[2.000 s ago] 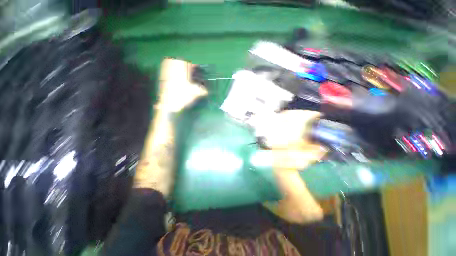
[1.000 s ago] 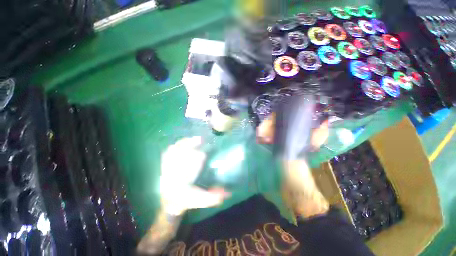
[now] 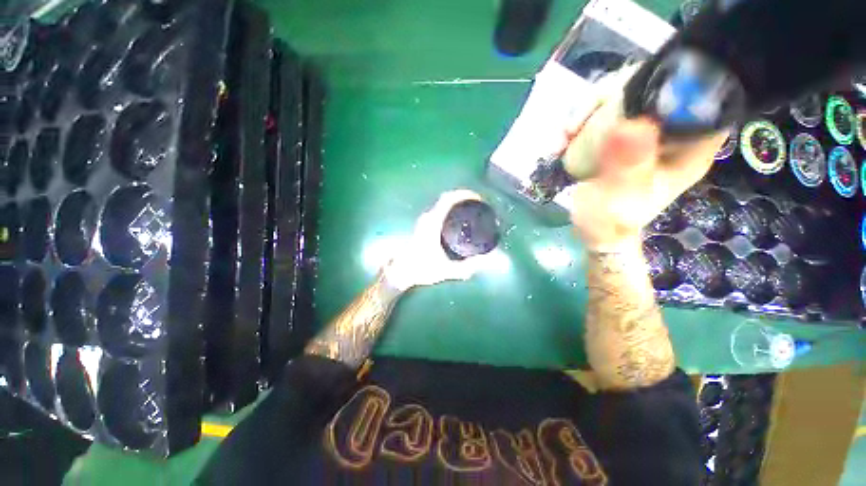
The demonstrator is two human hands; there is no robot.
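My left hand (image 3: 418,258) holds a round black unit (image 3: 470,229) over the mat, its plain dark disc side facing up. My right hand (image 3: 622,176) is wrapped around the thick black electric screwdriver (image 3: 686,93), whose round blue-and-white badge faces me. The driver's tip is hidden by the hand. The right hand is at the near end of the white screw feeder (image 3: 532,142), up and to the right of the unit.
Stacked empty blister trays (image 3: 142,223) stand at left. At right are a tray with round pockets (image 3: 707,228), lit units (image 3: 762,147) and a clear cup (image 3: 760,344). A cardboard box (image 3: 807,418) is lower right. A black cylinder (image 3: 522,24) is on the far mat (image 3: 380,133).
The view has shifted. My left hand, blurred before, now shows a black unit in it. My right hand has moved from the tray side to the feeder and now shows the driver.
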